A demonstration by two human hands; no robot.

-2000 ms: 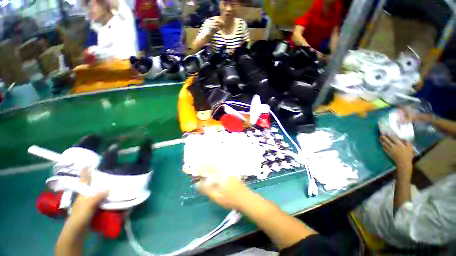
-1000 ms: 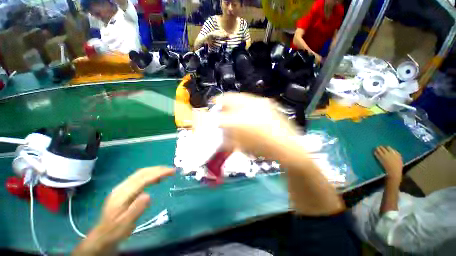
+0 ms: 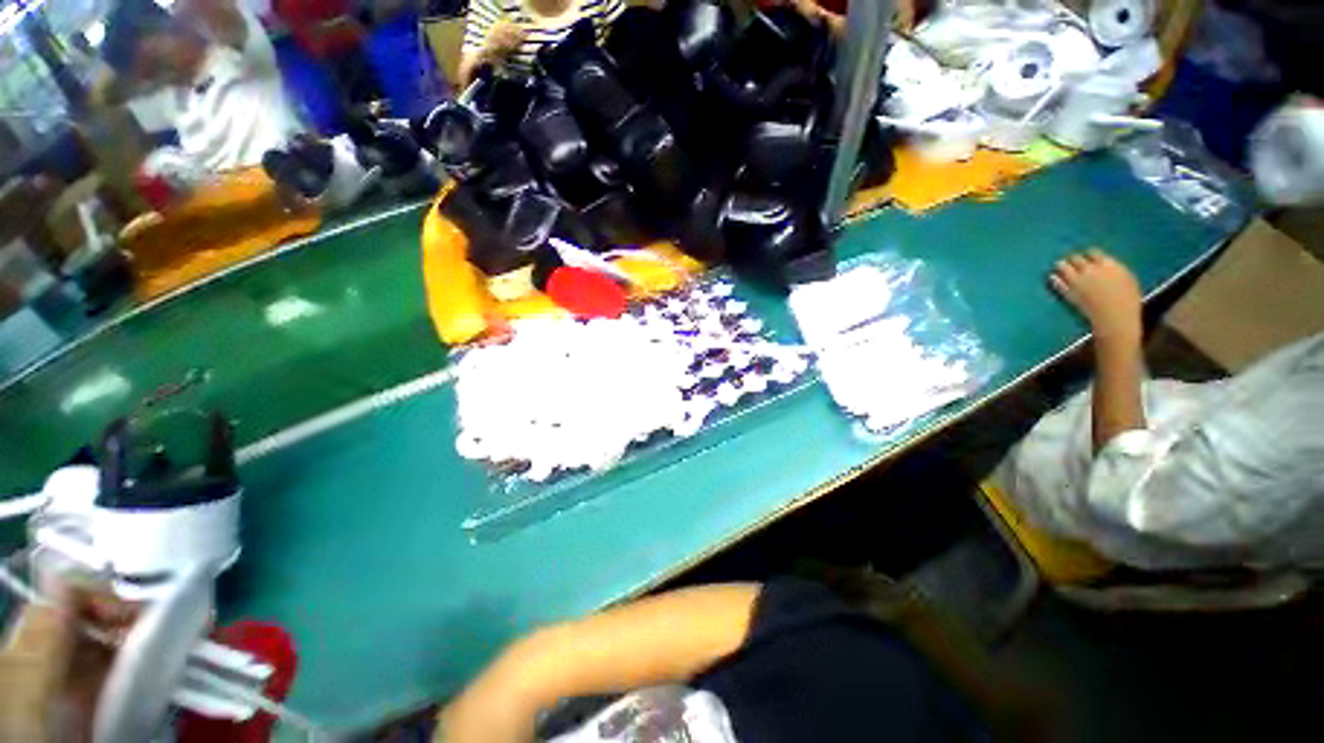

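A part-built unit with a white round housing (image 3: 167,537) and two upright black bracket arms (image 3: 218,450) stands at the left edge. A red round part (image 3: 262,668) shows below it. White cables with plug ends (image 3: 233,682) and a curved white piece (image 3: 153,653) lie in front of it. My left hand (image 3: 44,653) is at the lower left against the unit, blurred and cut off; its grip is unclear. My right forearm reaches toward the bottom edge, and the hand itself is out of the picture.
White rings (image 3: 566,399) and dark-centred parts (image 3: 719,349) lie on clear plastic mid-bench. A bag of white sticks (image 3: 886,349) is right of them. Behind are a red disc (image 3: 587,292), black shells (image 3: 639,131) and white housings (image 3: 1016,66). A co-worker's hand (image 3: 1101,290) rests at right.
The view has shifted and tilted. My right hand has moved from above the white parts down and left, out of the picture. My left hand has moved left to the unit.
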